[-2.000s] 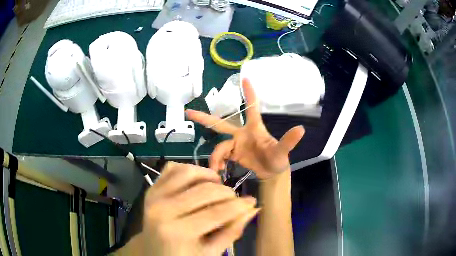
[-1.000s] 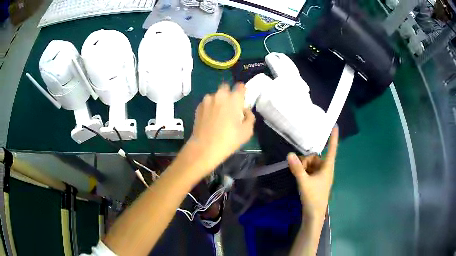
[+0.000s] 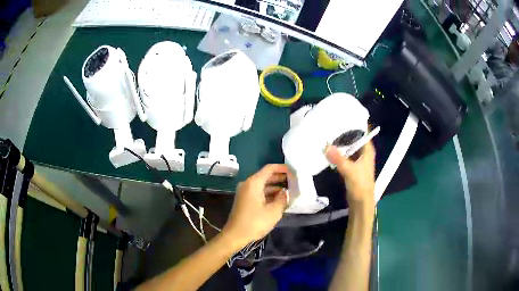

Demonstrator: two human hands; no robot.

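Observation:
A white PTZ Wi-Fi camera [image 3: 310, 142] is tilted over the black mouse pad near the bench's front edge. My left hand [image 3: 260, 202] holds its neck just above the white foot. My right hand [image 3: 357, 167] is at the right side of its head, by the white antenna, with the thumb near the dark LED face. Three more white cameras [image 3: 109, 91], [image 3: 166, 91], [image 3: 226, 94] stand in a row at the left, with black leads from their feet. White plugs and leads [image 3: 196, 221] hang below the bench edge.
A yellow tape roll [image 3: 281, 86] lies behind the cameras. A white keyboard [image 3: 145, 14], a clear bag [image 3: 219, 42] and the monitor [image 3: 364, 23] are at the back. A bulky black device [image 3: 424, 94] stands at the right. Cream pipe racking [image 3: 54, 198] is at the lower left.
The fourth camera, lying over the mouse pad before, is now raised on its foot with its dark face showing. Both hands have closed on it. The left camera and the third now show dark faces.

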